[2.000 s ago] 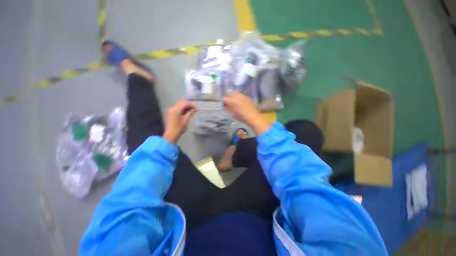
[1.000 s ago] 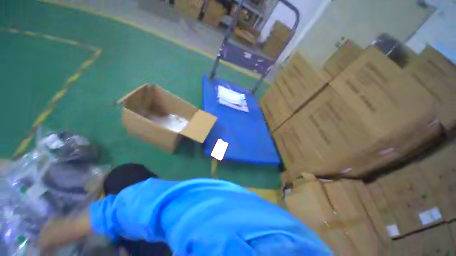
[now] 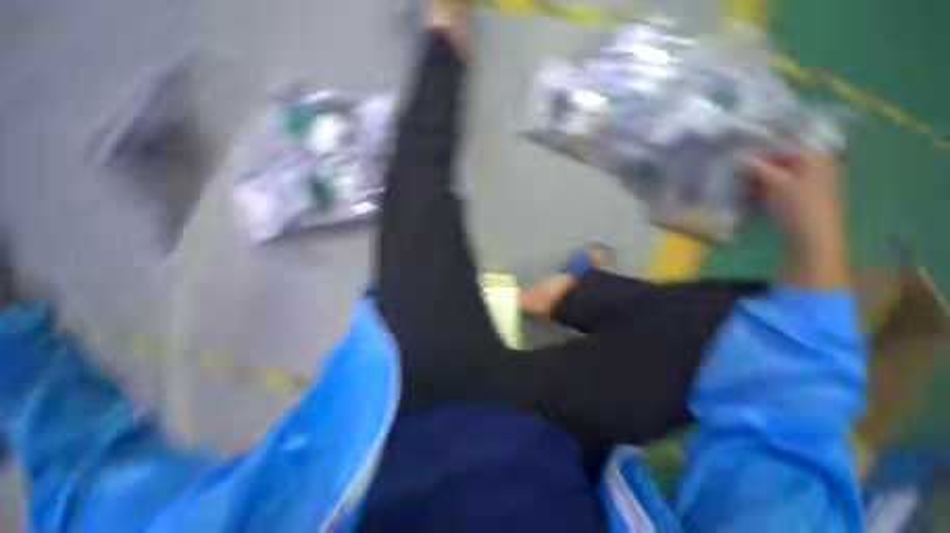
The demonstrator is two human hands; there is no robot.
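A large pile of clear bags with grey-dark contents (image 3: 667, 115) lies on the floor beyond my legs. My right hand (image 3: 802, 208) is at the pile's right edge, fingertips against the plastic; blur hides whether they grip it. My left arm reaches out to the far left, and my left hand (image 3: 8, 276) is a dark blur cut by the picture's edge. A dark, blurred bag-like thing (image 3: 167, 146) is at the upper left, apart from my left hand. A smaller group of clear bags with green stickers and a white label (image 3: 318, 161) lies left of my outstretched leg.
A pale yellow sheet (image 3: 502, 307) lies on the floor between my legs. The brown open carton (image 3: 906, 344) is blurred at the right, beyond my right sleeve. Part of the blue trolley deck (image 3: 917, 474) shows at the lower right. Yellow-striped floor lines cross at the top.
The view has swung from the trolley and stacked cartons back down to my legs. My left arm now stretches far left, no longer over the middle. The dark thing at upper left newly shows.
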